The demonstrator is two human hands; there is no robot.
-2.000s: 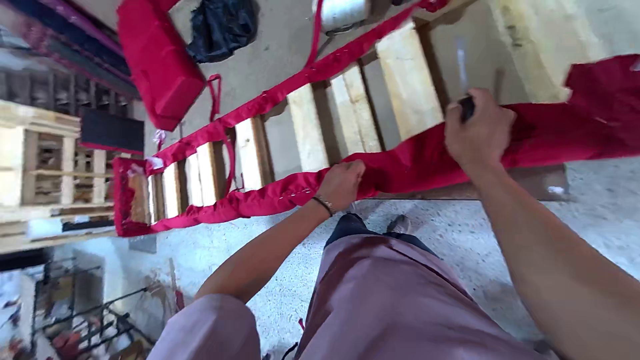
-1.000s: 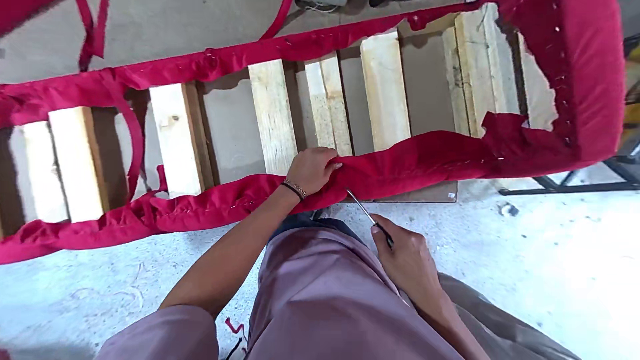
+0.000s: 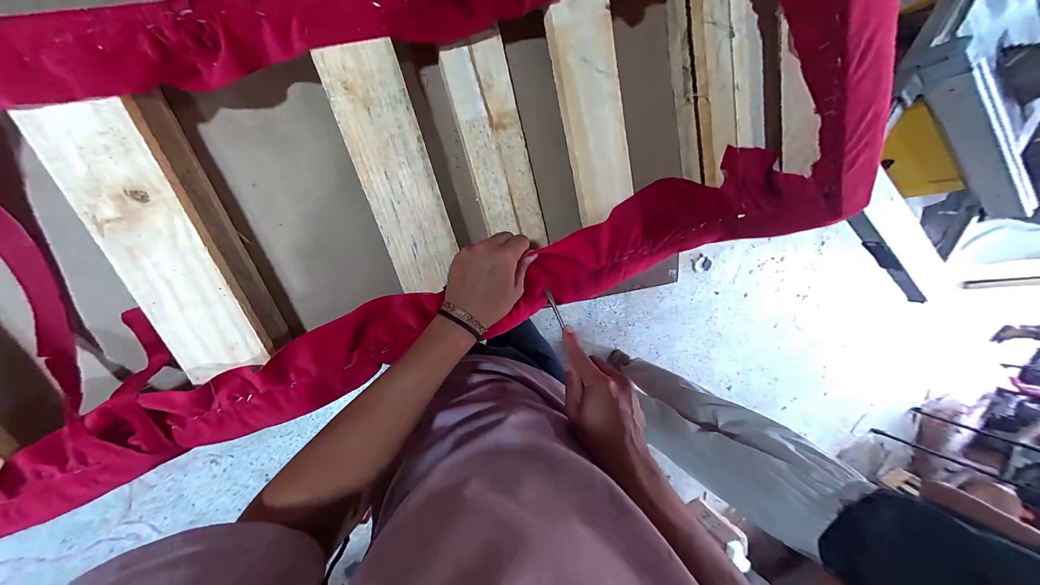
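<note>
A wooden slatted frame [image 3: 390,162] with red fabric [image 3: 650,219] stapled around its rails lies in front of me. On the near rail, my left hand [image 3: 487,280] grips the fabric edge, fingers curled over its inner side. Just right of it, my right hand [image 3: 601,398] holds a thin metal-shafted hand tool [image 3: 554,309], its handle mostly hidden in the fist. The tip touches the fabric on the near rail. Loose red strips [image 3: 49,309] hang at the left. Near the right corner the fabric edge is ragged.
Below the near rail is a speckled pale floor [image 3: 731,325]. At the right stand grey metal equipment with a yellow part [image 3: 922,150] and dark metal rods [image 3: 942,455]. A grey trouser leg [image 3: 731,439] extends at lower right.
My right hand was farther right along the rail with the dark-handled tool raised; it came down beside my left hand, and the tip now meets the fabric. The view has shifted right.
</note>
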